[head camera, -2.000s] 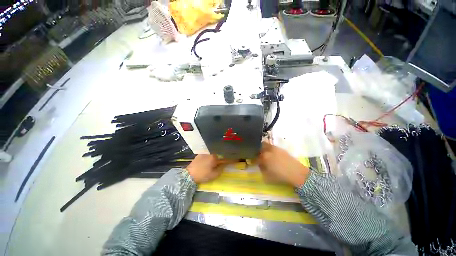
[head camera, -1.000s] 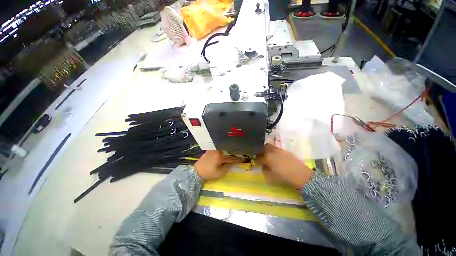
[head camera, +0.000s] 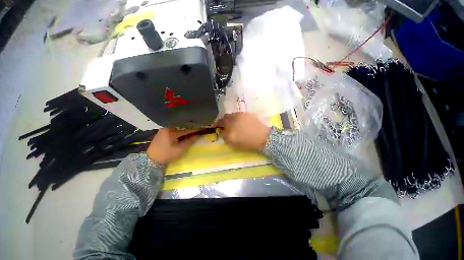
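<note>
A short piece of black webbing strap (head camera: 199, 133) lies between my hands, just below the dark grey head cover of the sewing machine (head camera: 165, 89). My left hand (head camera: 167, 146) holds its left part, fingertips partly hidden at the machine's lower edge. My right hand (head camera: 243, 131) has its fingertips closed at the strap's right end, where a small yellowish bit shows. Whether a metal hook is there I cannot tell. The yellow tape guides (head camera: 213, 158) run across the plate under my hands.
A stack of black straps (head camera: 224, 226) lies at the near edge. A loose strap pile (head camera: 76, 139) fans out on the left. A clear bag of silver hooks (head camera: 342, 114), red cord (head camera: 325, 65) and a hook-ended strap bundle (head camera: 402, 122) are on the right. White sheet (head camera: 269, 61) lies behind my right hand.
The view has moved closer and tilted down, showing more of the near stack. My hands are now slightly below the machine head, with the black strap visible between them.
</note>
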